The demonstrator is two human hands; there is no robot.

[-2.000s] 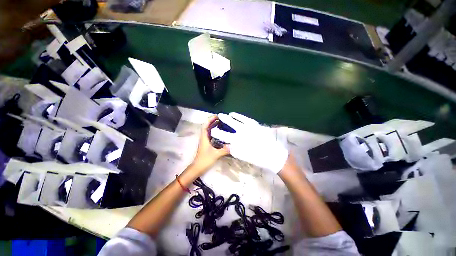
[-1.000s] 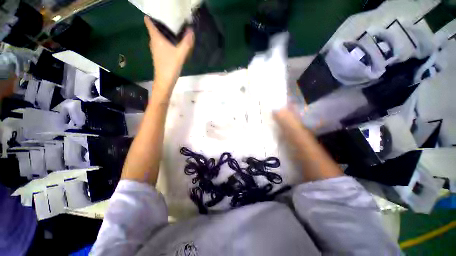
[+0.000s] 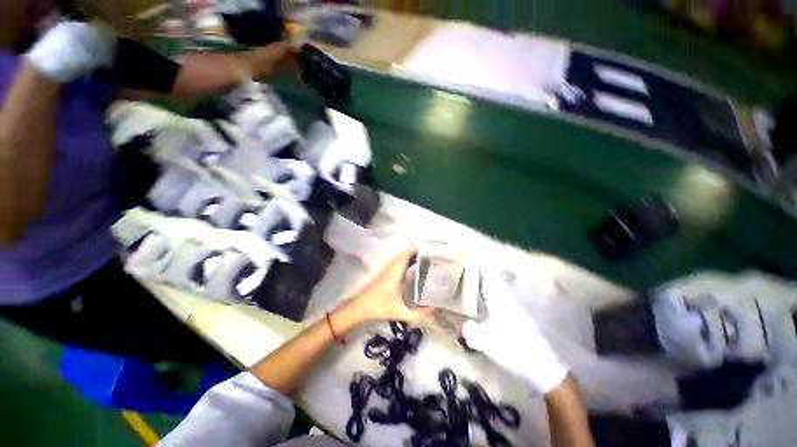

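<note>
My bare left hand (image 3: 389,292), with a red cord at the wrist, grips an open retail box (image 3: 444,284) from its left side. The box's pale inside and raised flaps face me. My white-gloved right hand (image 3: 509,336) is at the box's lower right side, blurred. A small dark thing shows by its fingertips; I cannot tell whether it holds a cable. A loose pile of black coiled cables (image 3: 424,410) lies on the white bench (image 3: 341,384) just below my hands.
Rows of open boxes (image 3: 284,284) stand at left, more open boxes (image 3: 625,332) at right. Beyond is the green belt (image 3: 524,192) with a dark box (image 3: 634,227) on it. A person in purple (image 3: 61,192) works at far left, near a blue stool (image 3: 105,375).
The box my left hand held over the belt is out of that hand; it now holds an open box over the bench. My right hand has come beside it. The view has turned left.
</note>
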